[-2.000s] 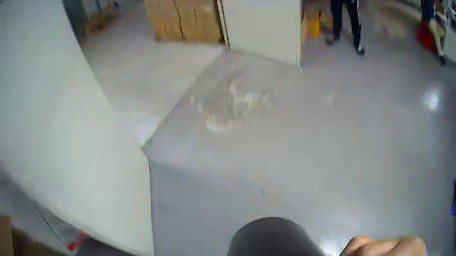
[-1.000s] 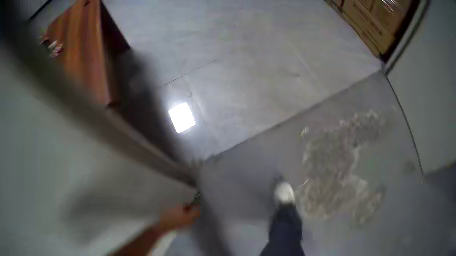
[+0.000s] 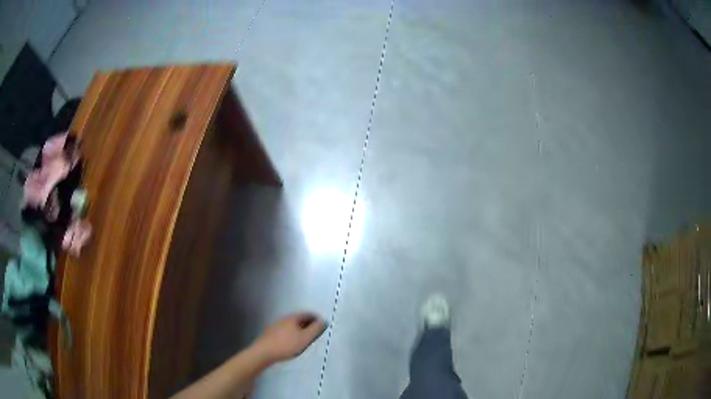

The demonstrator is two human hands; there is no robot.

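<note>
My left hand [image 3: 293, 337] is bare and reaches in from the lower edge, left of centre, above the grey floor [image 3: 460, 195]. Its fingers are loosely curled, with a small dark spot between them. The blur hides whether anything is in it. It touches nothing else that I can see. My right hand is out of the picture. A wooden desk [image 3: 140, 187] with a striped brown top stands at the left, nearest my left hand.
Pink, black and green cloth-like items [image 3: 51, 179] lie along the desk's left edge. Brown cartons [image 3: 674, 319] stand at the lower right. My leg [image 3: 434, 360] and a pale shoe [image 3: 435, 310] show at bottom centre. A bright light reflection lies on the floor.
The pale door-like panel at the left is gone from view, and my left hand is off its edge. The desk is nearer and fuller in view. The worn floor patch is gone from view.
</note>
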